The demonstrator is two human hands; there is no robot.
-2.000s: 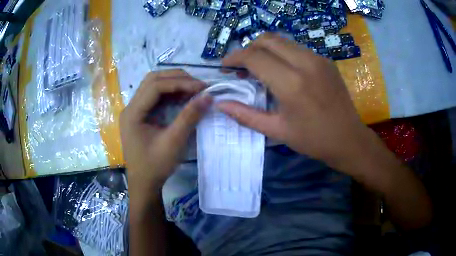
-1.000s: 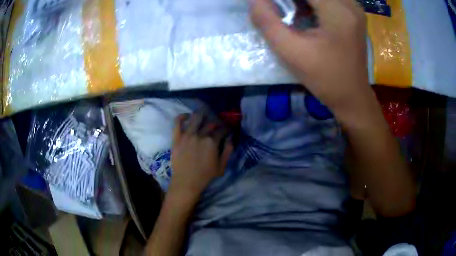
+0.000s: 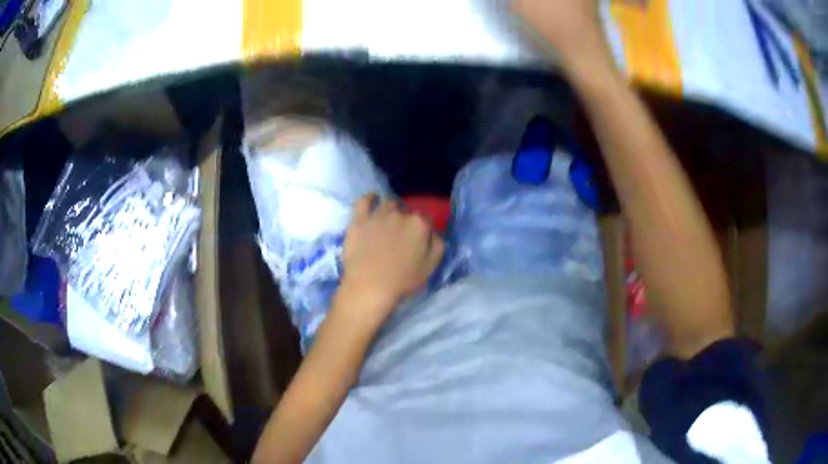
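My left hand [image 3: 389,249] is low in front of my lap, seen from the back with its fingers curled. It is at the right side of a clear bag [image 3: 313,190] with white and blue contents. What its fingers touch is hidden. My right hand [image 3: 558,23] is over the bench [image 3: 427,27] at the top edge of the picture, partly cut off and blurred. Whether it holds anything cannot be told. No white case shell shows in either hand.
A clear bag of white strips [image 3: 136,245] lies at the left beside a cardboard edge [image 3: 210,272]. Brown cardboard flaps [image 3: 80,412] are at the lower left. Two blue rounded ends [image 3: 534,159] show above my lap. Blue-handled cutters [image 3: 774,41] lie at the upper right.
The view has tipped down. The shell held two seconds ago is out of sight. My left hand has dropped from the bench to my lap; my right hand has moved up, away from my body.
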